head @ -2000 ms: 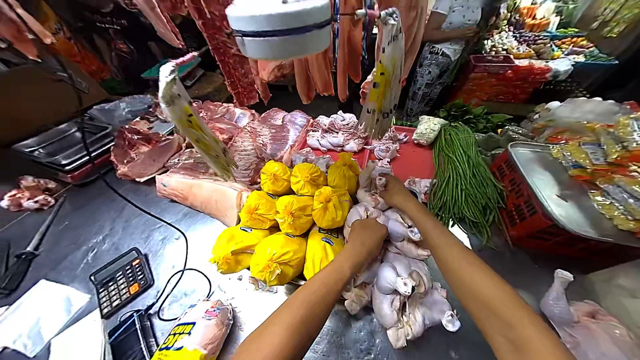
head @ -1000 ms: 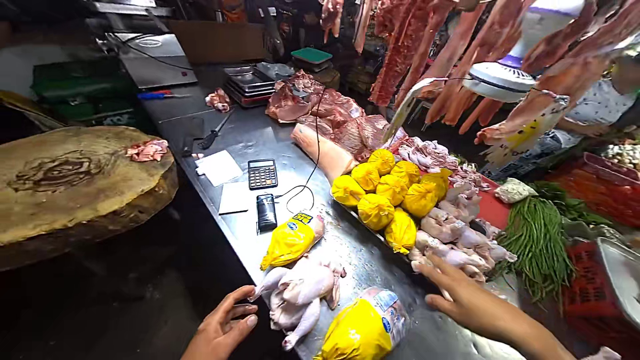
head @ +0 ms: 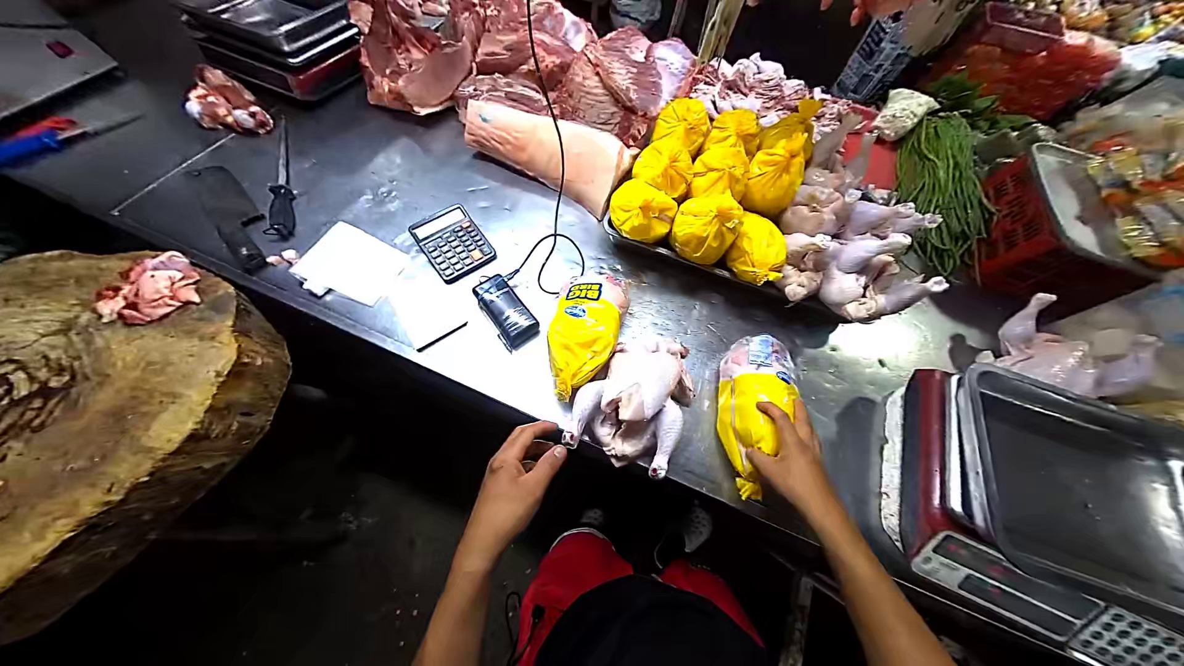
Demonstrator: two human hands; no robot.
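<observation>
My right hand (head: 786,458) rests with spread fingers on a chicken in a yellow wrapper (head: 757,407) near the counter's front edge. My left hand (head: 523,472) is at the leg end of an unwrapped whole chicken (head: 638,388), fingers curved; whether it touches the leg is unclear. Against that chicken's left side lies another yellow-wrapped chicken (head: 585,333). Behind them, several yellow-wrapped chickens (head: 708,222) sit in rows on a tray (head: 661,248), with a pile of bare chickens (head: 856,264) to their right.
On the metal counter (head: 370,176) lie a calculator (head: 452,242), a black corded device (head: 506,312), white papers (head: 351,263), a sharpening steel (head: 281,190) and a cleaver (head: 227,213). A wooden chopping block (head: 120,398) stands left. A weighing scale (head: 999,564) is at the right, large meat cuts (head: 592,74) behind.
My hands have left the bare chicken pile where they were two seconds ago. My right hand has come onto the front yellow-wrapped chicken. The view has swung left and down.
</observation>
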